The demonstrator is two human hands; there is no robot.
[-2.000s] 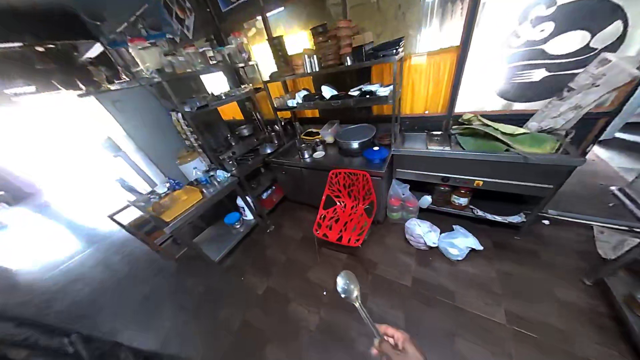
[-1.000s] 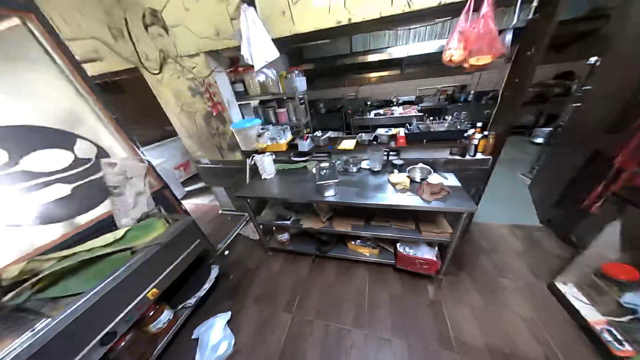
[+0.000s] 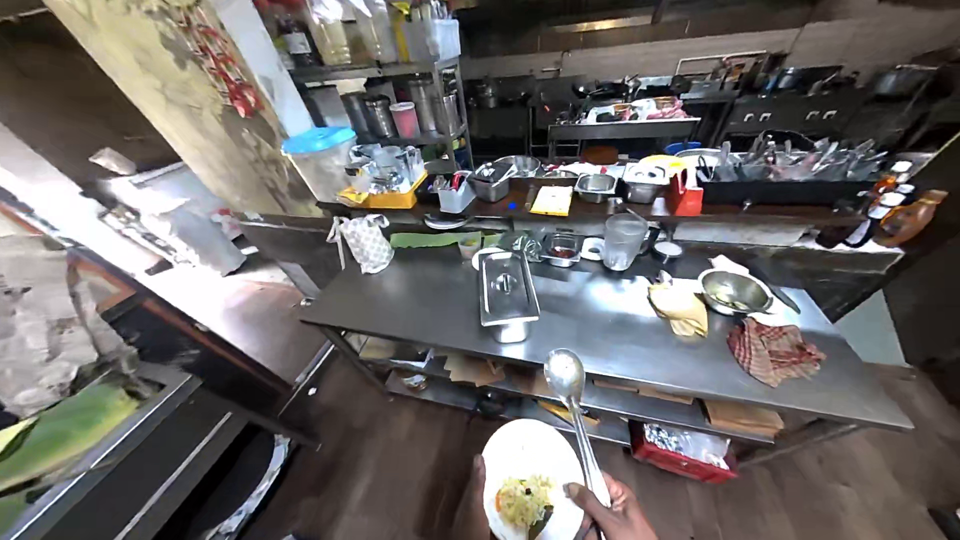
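Observation:
My right hand (image 3: 611,510) is closed around the handle of a large metal serving spoon (image 3: 566,379), whose bowl points up and away from me. Against my left hand (image 3: 472,502), at the bottom centre, rests a white plate (image 3: 517,442) with a small mound of yellowish shredded food (image 3: 523,501) on it. The right hand is at the plate's right edge, and the spoon passes over that side. Beyond both hands, a lidded steel food pan (image 3: 510,289) sits on the steel table (image 3: 420,300).
The table also holds a clear jug (image 3: 622,241), a steel bowl (image 3: 735,291), a checked cloth (image 3: 776,351) and a patterned bag (image 3: 367,244). Underneath is a red crate (image 3: 682,454). At left, a counter (image 3: 161,409) carries green leaves (image 3: 71,427). A raised shelf (image 3: 525,210) of containers runs behind.
The view has turned right and come closer to the steel table. The spoon, seen in my hand two seconds ago and out of view one second ago, is visible again, now with the plate of food.

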